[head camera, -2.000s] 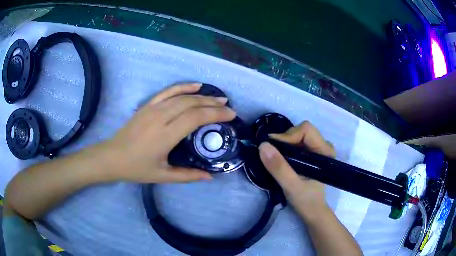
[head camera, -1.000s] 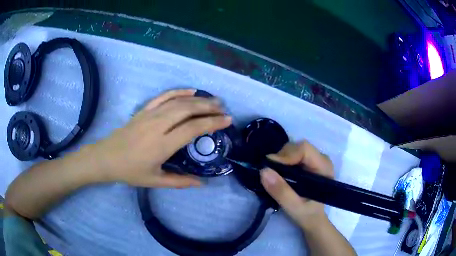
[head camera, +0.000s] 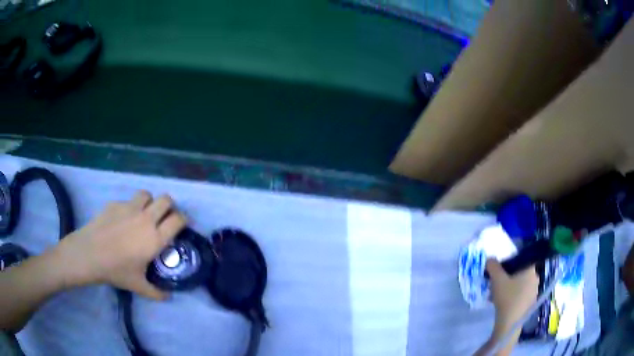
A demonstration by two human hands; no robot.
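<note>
My left hand holds the ear cup with the silver-white driver centre of a black headset on the white foam sheet. The headset's other cup lies just right of it, dark side up, and its headband runs down past the lower edge. My right hand is far right, around the black glue syringe with its green collar. The syringe's front end is at the crumpled white tissue with blue stains; the needle tip is hidden.
Another headset lies at the left edge, partly cut off. Headphones sit on the green conveyor beyond the bench. Tall brown cardboard panels stand at the right. A blue cap-like item and papers lie by my right hand.
The view has swung right. My right hand has carried the syringe away from the ear cup, over to the tissue at the right. My left hand still holds the cup.
</note>
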